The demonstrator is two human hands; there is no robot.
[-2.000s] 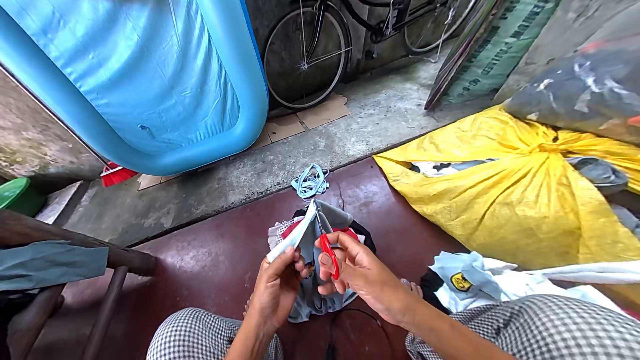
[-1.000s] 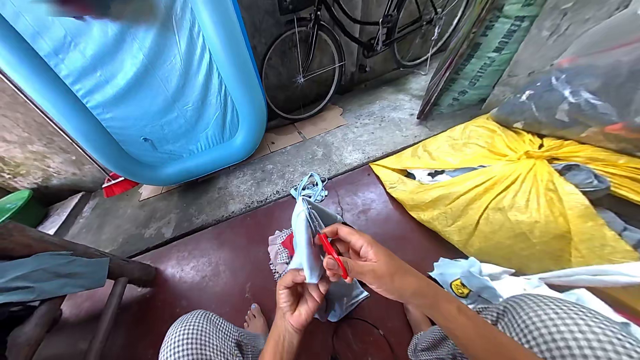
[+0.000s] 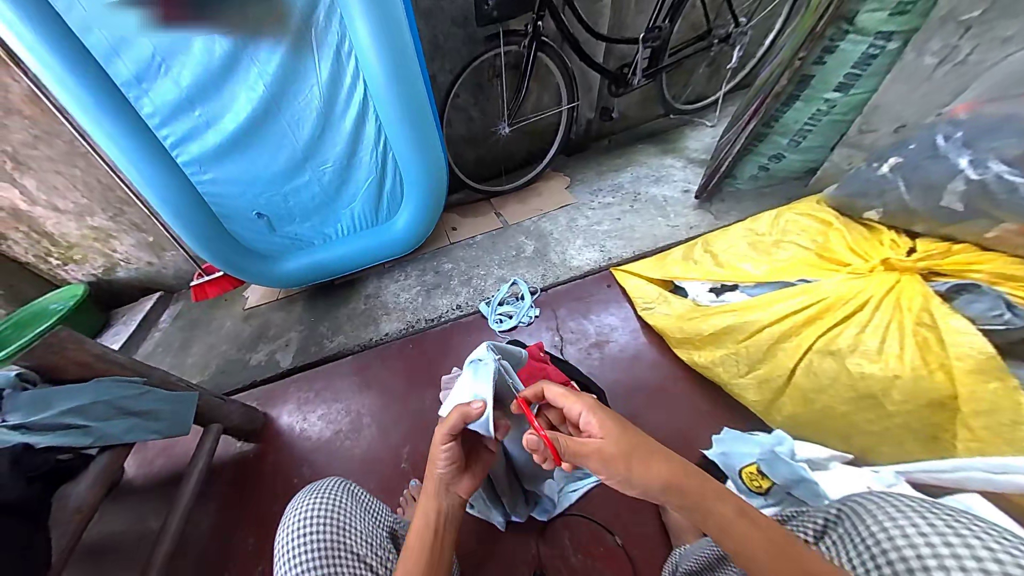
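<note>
My left hand [image 3: 464,452] pinches a piece of light blue fabric [image 3: 480,384] at its edge and holds it raised. In my right hand [image 3: 588,440] are red-handled scissors [image 3: 539,432], their blades against the fold of that fabric; how far the blades are apart cannot be told. The rest of the cloth hangs down between my knees. Red cloth [image 3: 544,366] and black cloth lie on the floor just behind it. Beyond them rests a small heap of light blue fabric strips [image 3: 510,306].
A yellow sack [image 3: 768,352] with cloth inside lies right, near a light blue garment with a badge [image 3: 768,472]. A wooden stool [image 3: 232,418] with grey cloth stands left. Farther off are a blue inflatable pool [image 3: 320,256], a bicycle [image 3: 512,128], a red broom [image 3: 213,282] and a green basin [image 3: 48,316].
The fabric was spread between both hands two seconds ago; one second ago it stood in a tall fold toward the strips. Now it is bunched lower over my left hand. The scissors stay in my right hand.
</note>
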